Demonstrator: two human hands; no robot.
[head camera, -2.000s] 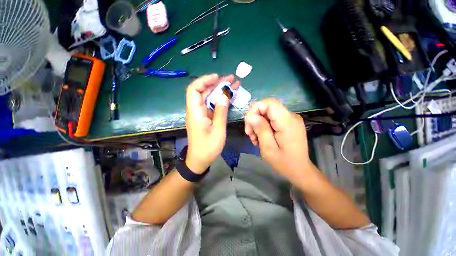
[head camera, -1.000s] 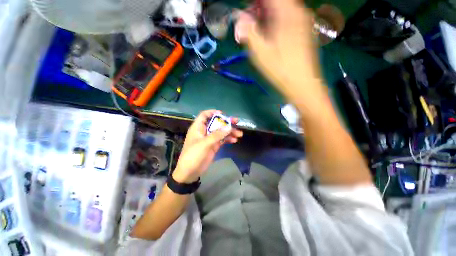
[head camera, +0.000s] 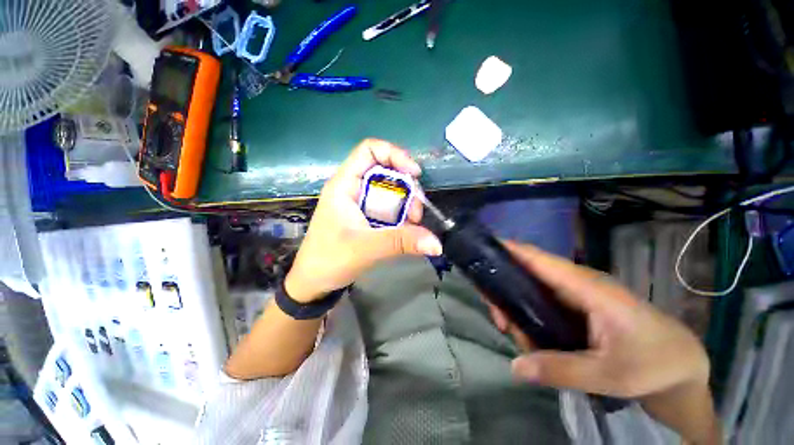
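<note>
My left hand (head camera: 357, 213) holds an open smartwatch unit (head camera: 386, 200) with a pale rim, a silver-white block and orange-yellow tape inside. My right hand (head camera: 609, 335) grips the black electric screwdriver (head camera: 514, 287). Its thin metal bit points up and left to the right side of the watch unit; I cannot tell if it touches. A white rounded square, likely the back cover (head camera: 474, 134), lies on the green bench beyond my hands. A smaller white pad (head camera: 494, 75) lies just behind it.
An orange multimeter (head camera: 180, 122), blue-handled side cutters (head camera: 326, 83), light-blue bezel frames (head camera: 256, 37) and tweezers (head camera: 396, 21) lie on the bench (head camera: 601, 104). A fan (head camera: 48, 61) stands at the left. A blister tray (head camera: 122, 217) with watches is at the lower left. Black equipment is at the right.
My right hand has come back from the far side of the bench and now holds the screwdriver, which lay on the bench before. My left hand still holds the watch unit.
</note>
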